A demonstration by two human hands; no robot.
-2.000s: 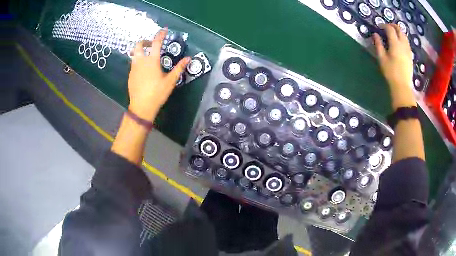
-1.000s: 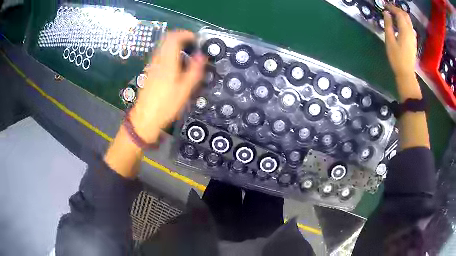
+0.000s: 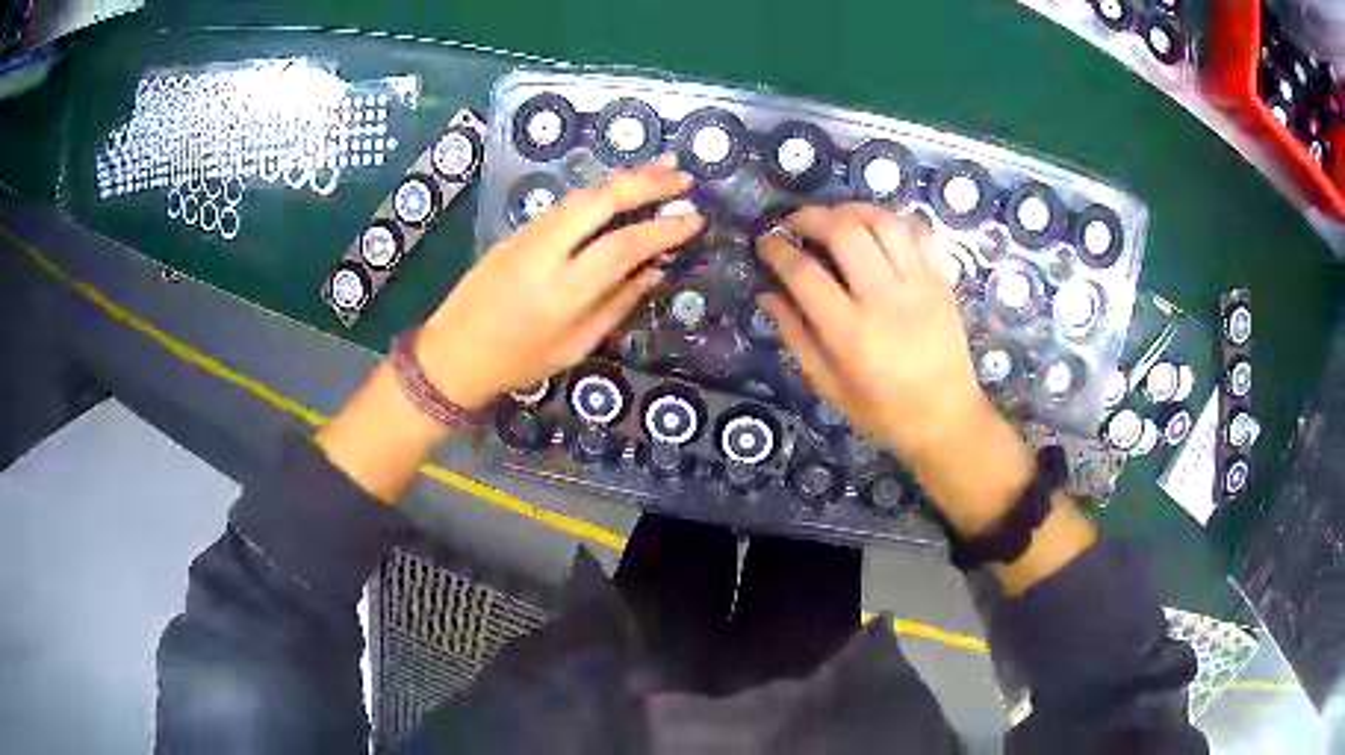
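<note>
The clear blister tray (image 3: 502, 192) lies in front of me, its pockets mostly filled with black round parts with pale centres (image 3: 627, 133). My left hand (image 3: 568, 280) is over the tray's left half, fingertips at a round part in the second row. My right hand (image 3: 870, 317) is over the middle, fingers bent down at a dark part; whether either hand grips a part cannot be told. A holding fixture with large round parts (image 3: 671, 418) lies along the tray's near edge. Another filled four-position fixture (image 3: 398, 216) lies slanted left of the tray.
A pile of thin pale rings (image 3: 244, 126) lies on a clear sheet at left. Loose round parts (image 3: 1151, 406), a white paper slip (image 3: 1192, 465) and a narrow filled fixture (image 3: 1238, 391) lie right of the tray. A red parts bin (image 3: 1246, 74) stands at upper right.
Both hands have come in over the tray, the right one from the far upper right. The view has shifted, showing the slanted fixture at left and the loose parts at right.
</note>
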